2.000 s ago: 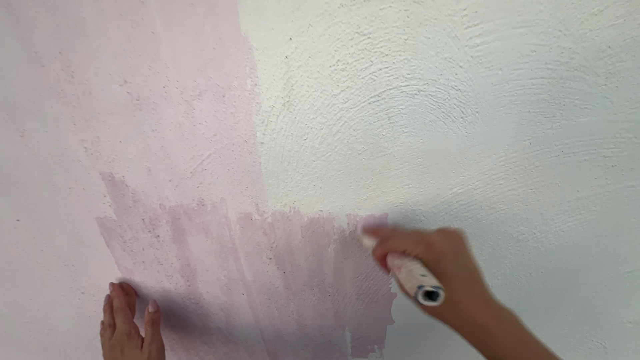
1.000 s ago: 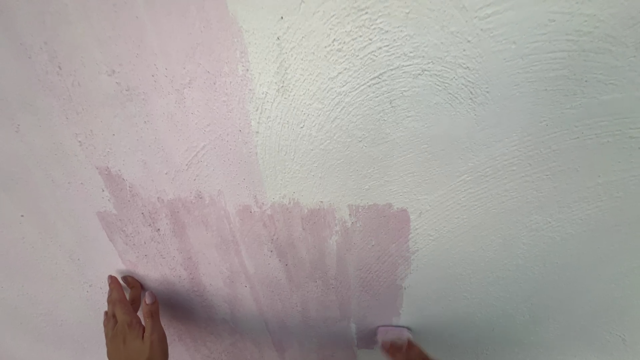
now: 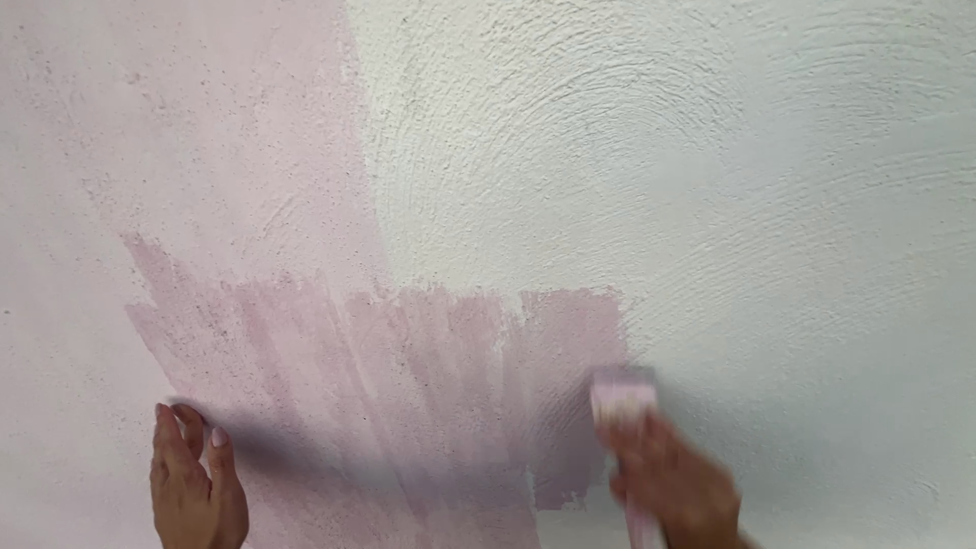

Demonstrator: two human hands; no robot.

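My right hand (image 3: pixel 671 480) grips a flat paintbrush (image 3: pixel 624 396), its pink-coated head against the wall at the right edge of the darker pink paint (image 3: pixel 572 335). The hand and brush are blurred, and part of the handle shows below the fingers. At the lower left, my left hand (image 3: pixel 197 480) is raised beside the wall with fingers up and slightly apart, holding nothing; whether its fingertips press on the wall cannot be told.
The textured wall (image 3: pixel 686 191) fills the view. Its right side is white with curved ridges; the upper left bears paler pink paint (image 3: pixel 229 114). Shadows of the arms fall across the lower part.
My right hand was higher two seconds ago, dropped to the bottom edge, and is now part way up again with the brush. The darker pink covers more wall at its right end.
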